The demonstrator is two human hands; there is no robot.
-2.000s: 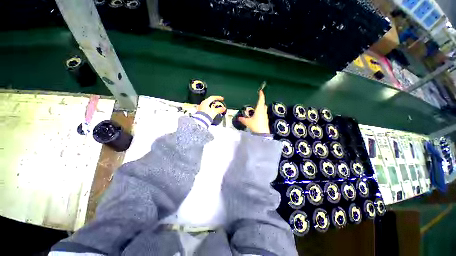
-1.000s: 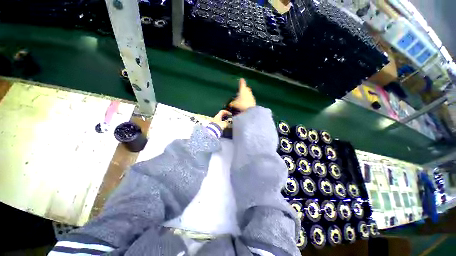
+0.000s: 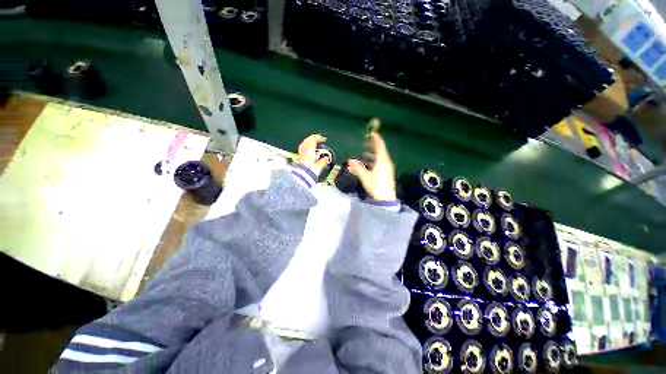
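Note:
My left hand (image 3: 311, 155) holds a black cylindrical unit (image 3: 324, 155) with a pale ring on its end, at the far edge of the white work sheet (image 3: 252, 172). My right hand (image 3: 377, 174) is just right of it, fingers raised. A small pale ring (image 3: 373, 126) hangs at its index fingertip. Its thumb is at another dark cylindrical unit (image 3: 348, 177); whether it grips that unit is unclear. The black tray (image 3: 539, 245) at right holds rows of upright units with pale rings.
A dark unit (image 3: 197, 182) stands on the board's wooden edge at left. More units stand on the green belt (image 3: 307, 95), one beside the spotted metal post (image 3: 196, 69). Stacked black trays (image 3: 467, 66) lie beyond the belt. Printed sheets (image 3: 599, 285) lie right of the tray.
My hands were close together a second ago and are now apart. My right hand has moved right, with a ring showing at its fingertip. The camera view has shifted.

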